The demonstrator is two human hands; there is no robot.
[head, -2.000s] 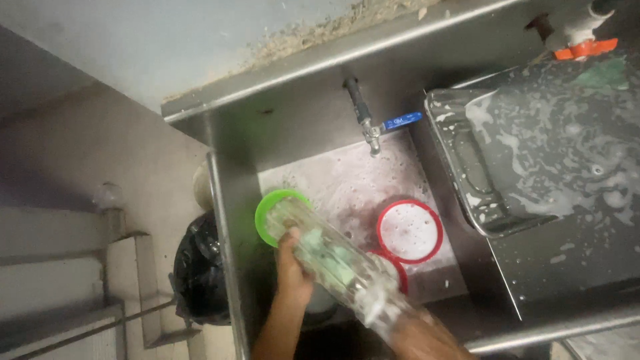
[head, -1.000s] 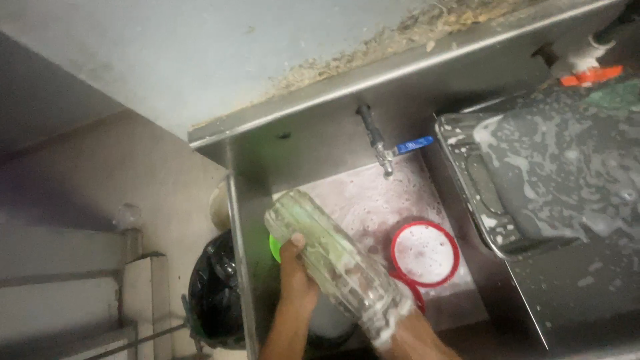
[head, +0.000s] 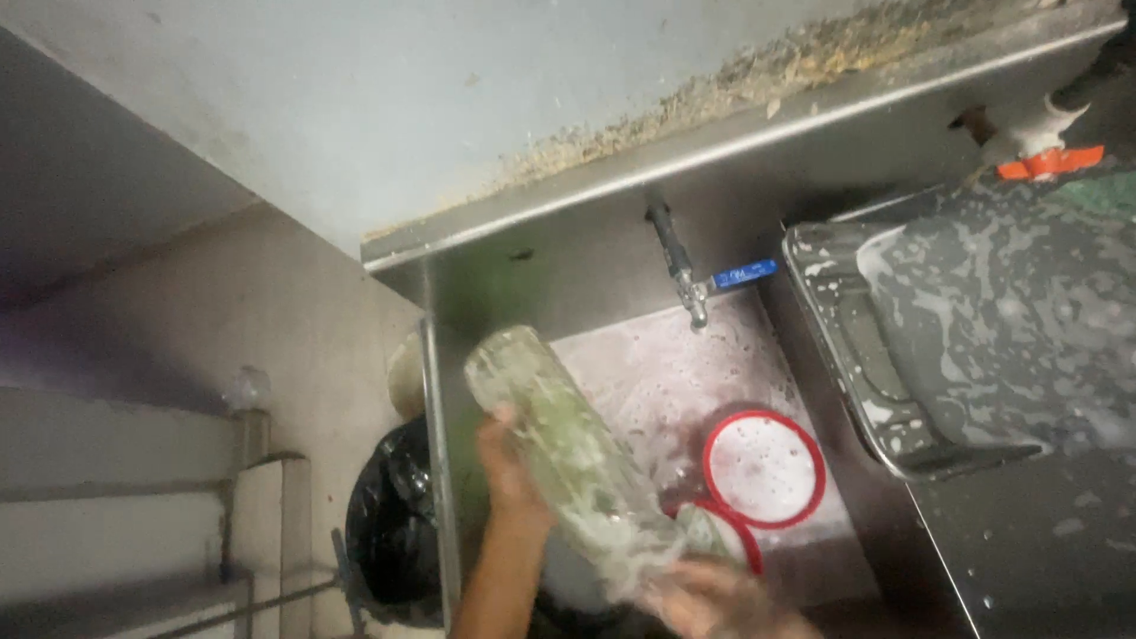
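A tall clear plastic container (head: 577, 453), coated in soap suds, is held slanting over a stainless steel sink basin. My left hand (head: 510, 461) grips its side near the upper left end. At its lower right end is my right hand (head: 710, 595), blurred, touching the sudsy rim; a greenish thing, perhaps a scouring pad, shows beside the fingers. Below, in the basin's cloudy water, lies a round red-rimmed lid or container (head: 765, 469), and a second red rim (head: 753, 541) is partly hidden by my right hand.
A tap with a blue lever (head: 744, 273) juts from the basin's back wall. To the right, a dark tray (head: 874, 355) with suds rests by an orange valve handle (head: 1050, 162). A black plastic bag (head: 395, 524) stands left of the sink, near a metal-framed structure (head: 266, 532).
My right hand was inside or behind the container's lower end and now shows at its rim with a greenish thing. The green round item seen earlier in the basin is now hidden.
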